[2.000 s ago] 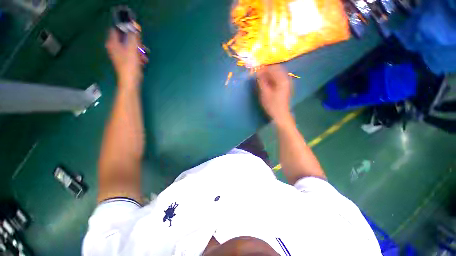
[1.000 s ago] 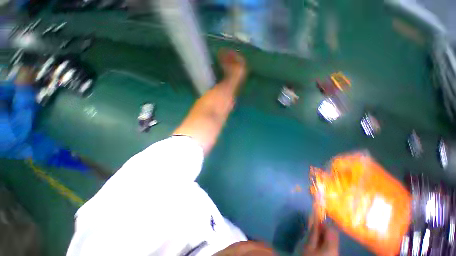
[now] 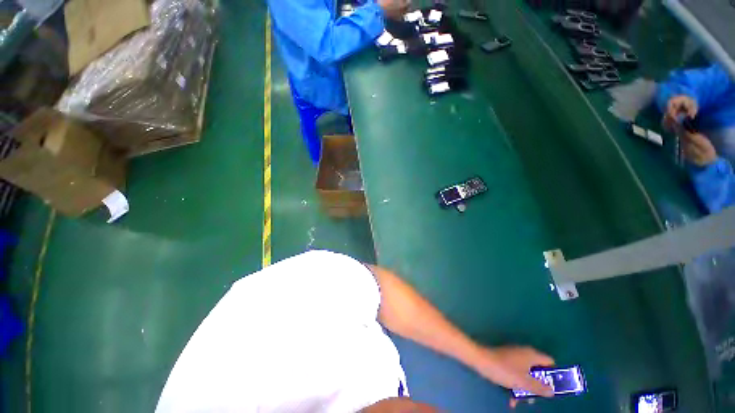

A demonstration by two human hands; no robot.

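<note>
My left hand [image 3: 516, 369] is at the lower right, at the end of my outstretched bare arm. It grips a lit black and silver mobile phone [image 3: 569, 379], with fingertips along its near end and lower side. Whether the phone rests on the green bench [image 3: 419, 234] or is just above it, I cannot tell. My right hand is out of the picture.
A lone phone [image 3: 462, 192] lies mid-bench with a small round item [image 3: 461, 208] beside it. Another phone [image 3: 654, 402] lies lower right. Grouped phones [image 3: 438, 58] are near a blue-sleeved worker. A grey post [image 3: 645, 254] and bracket [image 3: 561, 274] cross the right side.
The view has swung left along the bench. The orange bag and my right hand have left the picture. My left hand now shows on a phone at the lower right.
</note>
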